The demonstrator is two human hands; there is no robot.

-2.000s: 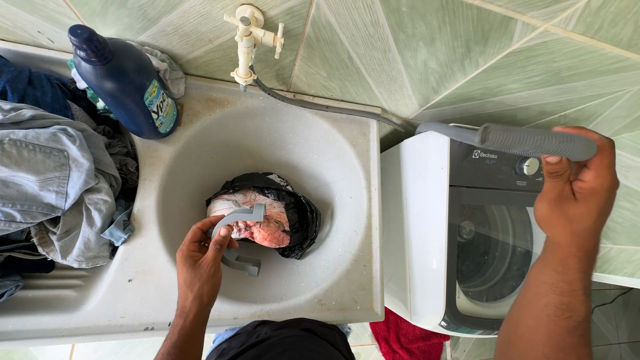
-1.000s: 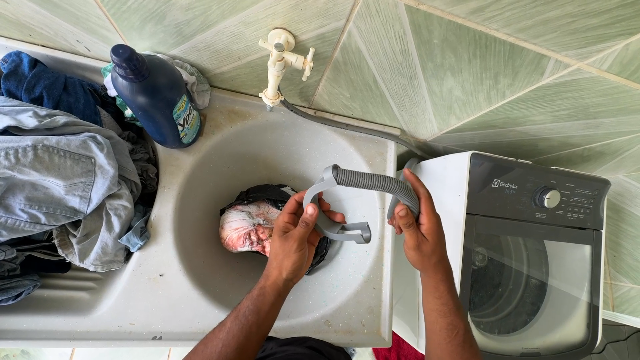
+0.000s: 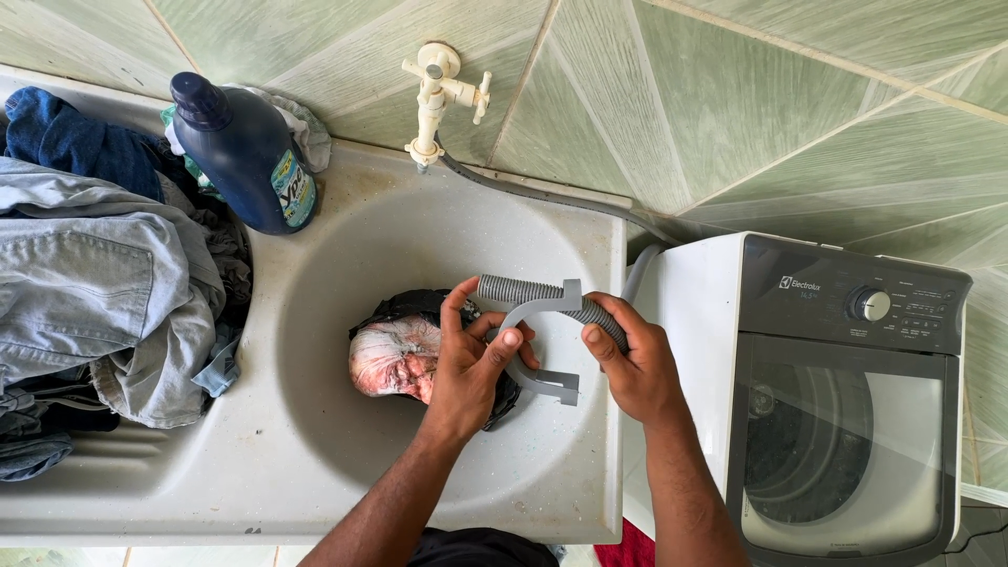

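Note:
My left hand (image 3: pixel 476 362) holds a grey curved plastic hose holder (image 3: pixel 516 331), a U-shaped hook, above the round sink basin. My right hand (image 3: pixel 634 358) grips the grey corrugated drain hose (image 3: pixel 520 290) near its end. The hose end lies behind the upper arm of the hook, by my left index finger; whether it sits in the clip I cannot tell. Below, in the basin (image 3: pixel 331 260), lies a black item with a pink and white printed face-like surface (image 3: pixel 394 358), partly hidden by my left hand.
A cream tap (image 3: pixel 431 110) with a dark hose stands on the tiled wall. A blue detergent bottle (image 3: pixel 244 157) stands left of the basin, beside piled clothes (image 3: pixel 87 276). At right is a top-loading washing machine (image 3: pixel 850 409); a red cloth (image 3: pixel 630 547) lies below.
My right hand has brought the hose end from the far right to the holder in my left hand. Over the last second, the hose end has turned to point left.

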